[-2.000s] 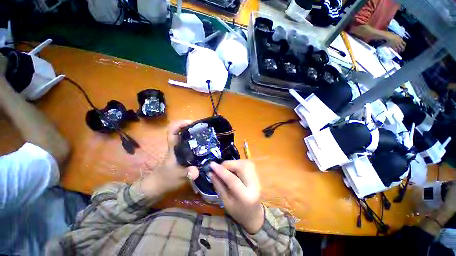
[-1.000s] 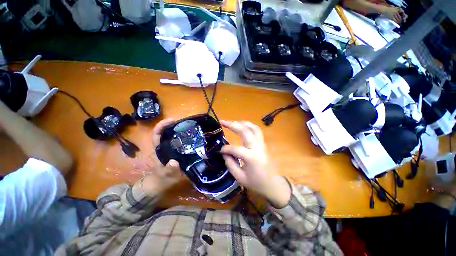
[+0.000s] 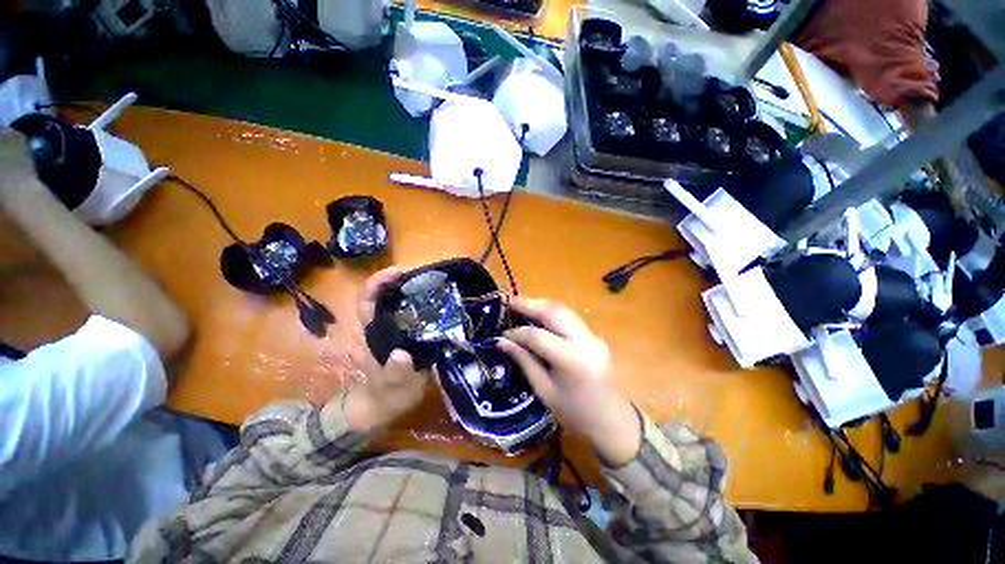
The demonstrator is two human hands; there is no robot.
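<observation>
An opened camera unit [image 3: 498,388] lies in front of me, its black head shell [image 3: 388,322] tipped open to the left. A circuit board [image 3: 431,306] shows inside the shell. Thin coloured internal wires [image 3: 481,313] run from the board side to the right. My left hand [image 3: 388,380] grips the shell, thumb at its lower edge and fingers behind. My right hand [image 3: 562,358] has its fingertips pinched at the wires by the opening's right side. What exactly sits between those fingertips is too small to tell.
Two loose lens modules [image 3: 358,228] lie back left, one by a black cable. White camera housings [image 3: 474,143] stand behind. A parts tray [image 3: 650,174] is back right, finished-looking cameras [image 3: 755,320] piled right. Another person's arm [image 3: 105,264] is left; a red-orange sleeve [image 3: 871,50] is back right.
My right hand has moved from the unit's lower part to the wires at its right side. The unit is turned, showing more of the body's inside. The left hand still holds the shell.
</observation>
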